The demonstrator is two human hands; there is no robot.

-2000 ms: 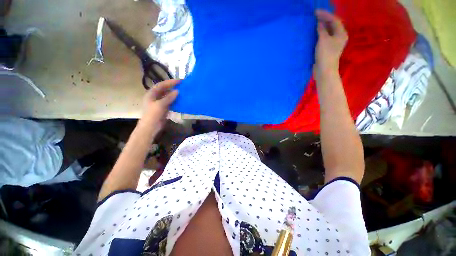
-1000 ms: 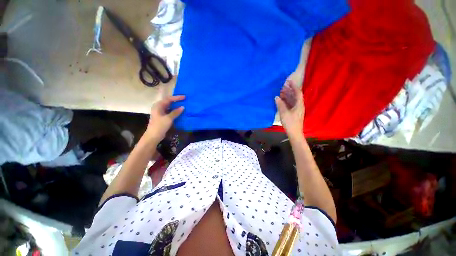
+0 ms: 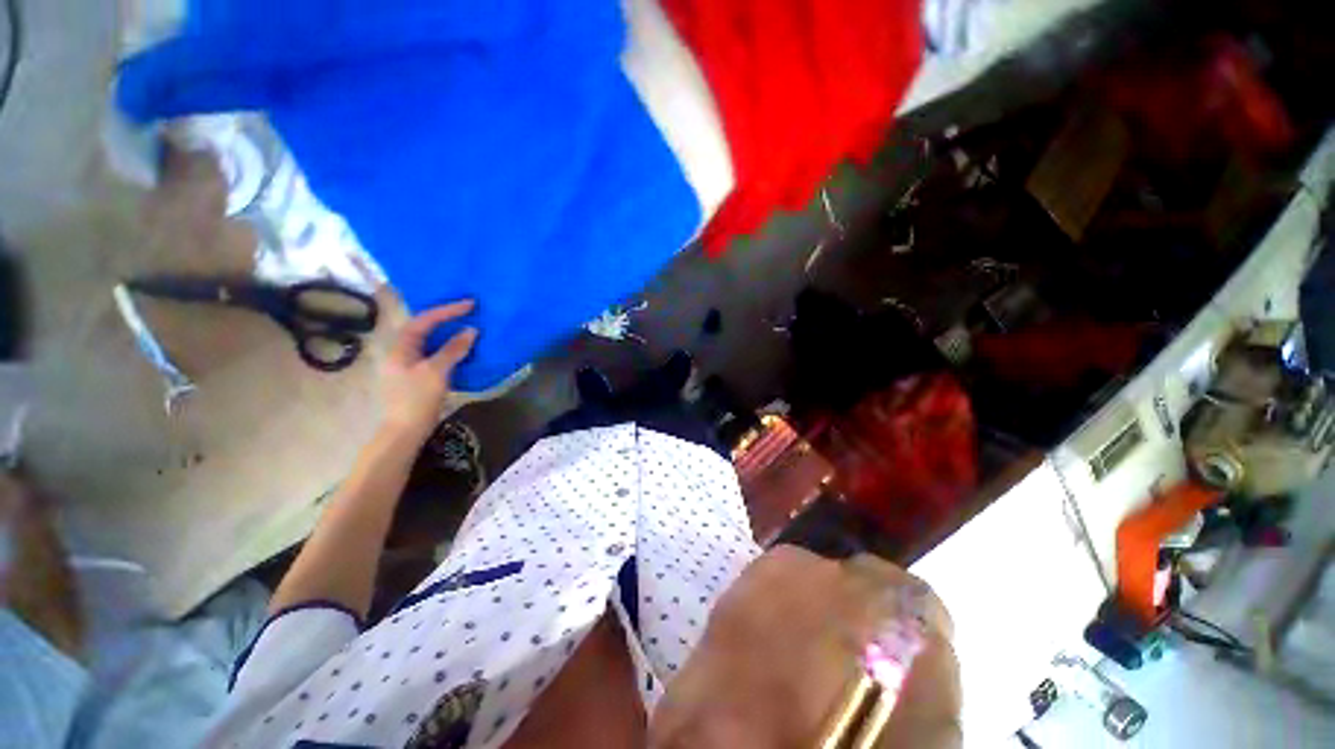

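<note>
The blue fabric (image 3: pixel 483 161) lies on the pale table, its near corner at the table edge. My left hand (image 3: pixel 417 373) holds that corner between the fingertips. My right hand (image 3: pixel 805 651) is large, blurred and close to the camera, in front of my shirt beside a gold-coloured tube (image 3: pixel 864 702); whether it holds anything cannot be told. The shears (image 3: pixel 315 310) lie left of the blue fabric, handles toward my left hand. A narrow scrap (image 3: pixel 150 348) lies by the blades. Striped white fabric (image 3: pixel 286 205) shows beside the blue.
Red fabric (image 3: pixel 798 95) hangs over the table edge right of the blue. Another person's arm (image 3: pixel 37 563) is at the left edge. A white machine table (image 3: pixel 1010 563) with orange and metal parts stands at lower right. Below are a shiny red item (image 3: pixel 900 446) and scattered scraps.
The view has turned to the right, bringing the machine table in. My right hand has left the blue fabric and come up close to my chest. My left hand stays at its corner.
</note>
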